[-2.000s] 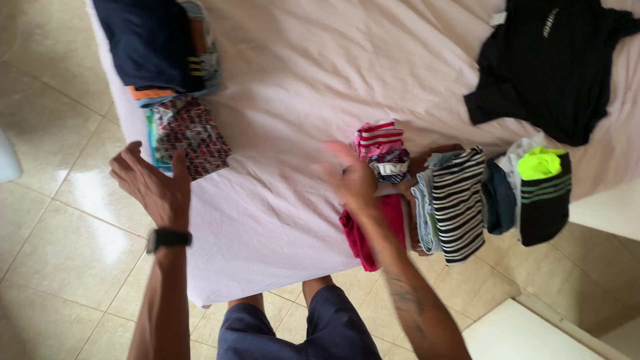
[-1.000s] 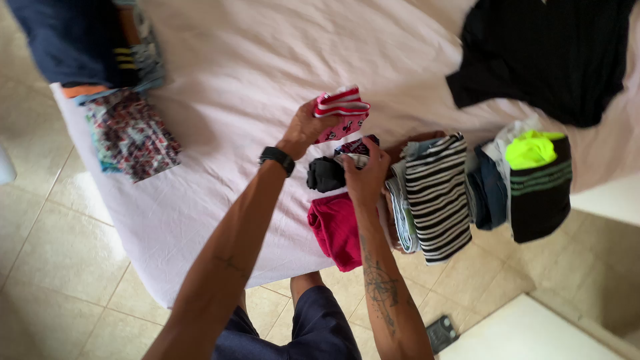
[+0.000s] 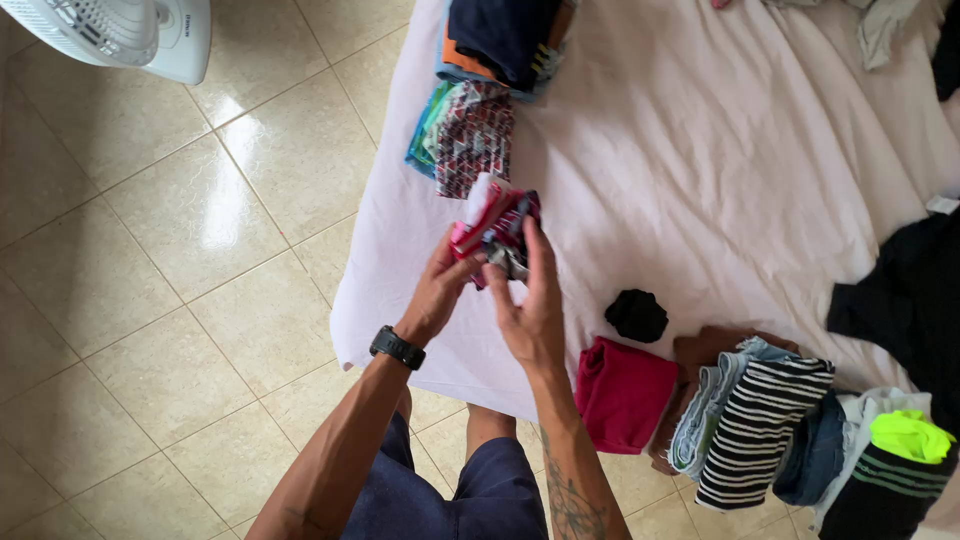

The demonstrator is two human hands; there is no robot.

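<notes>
Between my two hands is a small bundle of folded garments (image 3: 499,225), red, pink, white and dark patterned, held over the bed's near left corner. My left hand (image 3: 439,289) grips its left side, a black watch on the wrist. My right hand (image 3: 529,300) closes on its right and lower side. Just beyond the bundle lies a folded red-and-white patterned cloth (image 3: 476,139) beside blue and green garments (image 3: 433,131). A rolled black garment (image 3: 636,315) sits right of my right hand, above a folded crimson garment (image 3: 624,395).
Dark navy folded clothing (image 3: 504,37) tops a stack at the bed's left edge. Along the near edge are a striped black-and-white garment (image 3: 765,431), folded denim (image 3: 810,450) and a neon yellow item (image 3: 911,435). A black garment (image 3: 900,292) lies right. A white fan (image 3: 176,37) stands on the tiled floor.
Both hands have picked up the pink and patterned garments beside the crimson one and carried them left. The black roll stays on the bed. The view has shifted left.
</notes>
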